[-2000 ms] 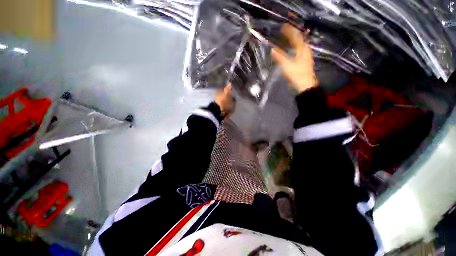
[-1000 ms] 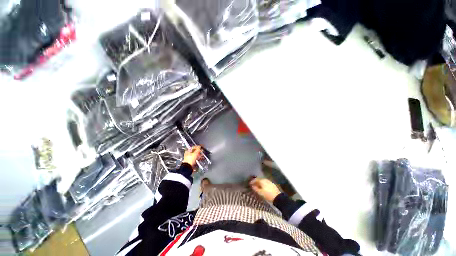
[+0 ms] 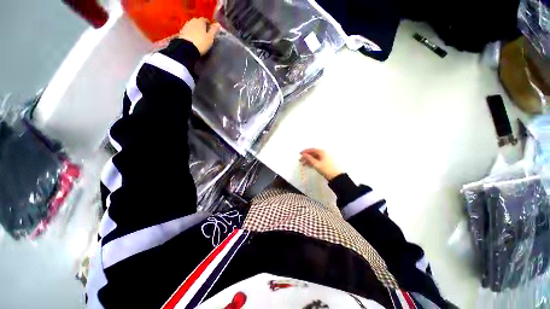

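Note:
My left hand (image 3: 199, 34) reaches far forward, with its fingers on the edge between the orange-red cloth or bag (image 3: 166, 15) and a clear-bagged dark garment (image 3: 232, 90). Whether it grips either one cannot be told. The bagged garment lies at the table corner, its bag shiny and creased. Another bagged dark garment (image 3: 277, 42) with a white sticker (image 3: 312, 41) lies behind it. My right hand (image 3: 319, 163) is over the white table's near edge, fingertips close together. A faint thin line shows below them; whether they hold anything is unclear.
The white table (image 3: 386, 121) carries a black phone-like object (image 3: 499, 116), a marker-like stick (image 3: 430, 44), a brown roll (image 3: 523, 75) and bagged dark garments (image 3: 512, 232) at right. Navy cloth (image 3: 369, 24) lies at the back. More bagged dark pieces (image 3: 27, 175) are at left.
My left hand has moved from the lower bagged pieces forward to the orange-red thing. My right hand has moved up over the table edge. The view has shifted.

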